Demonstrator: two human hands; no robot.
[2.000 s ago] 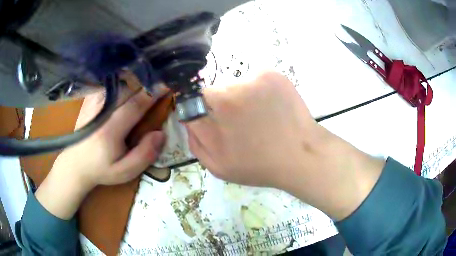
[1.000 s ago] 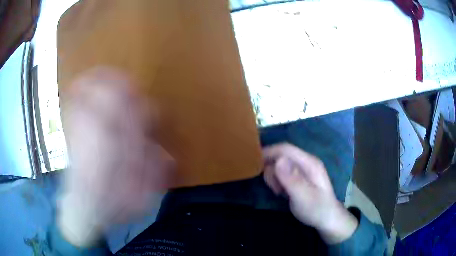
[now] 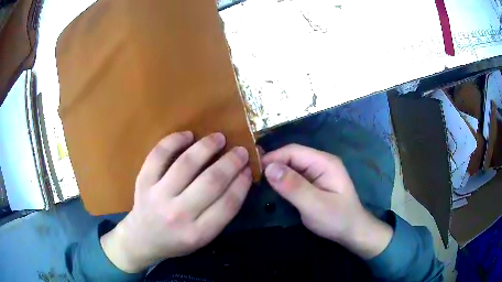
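A tan-brown leather panel with rounded corners lies over the front edge of the white table, its near end over my lap. Its right edge shows a thin pale line. My left hand lies on the panel's near right part, fingers bent over its face, the fingertips close to the right edge. My right hand is at the panel's near right corner, thumb and forefinger bent together at the edge. Whether they pinch the edge or a thread there cannot be seen.
The white table has stains and a printed scale. A red cloth strip hangs at top right. A bin of offcuts is at the right beside a dark board. Pale boards and dark brown panels are at far left.
The view has moved from the sewing machine down to my lap. The panel came out from the machine toward me. In the last second my left hand moved right, onto the panel near its edge.
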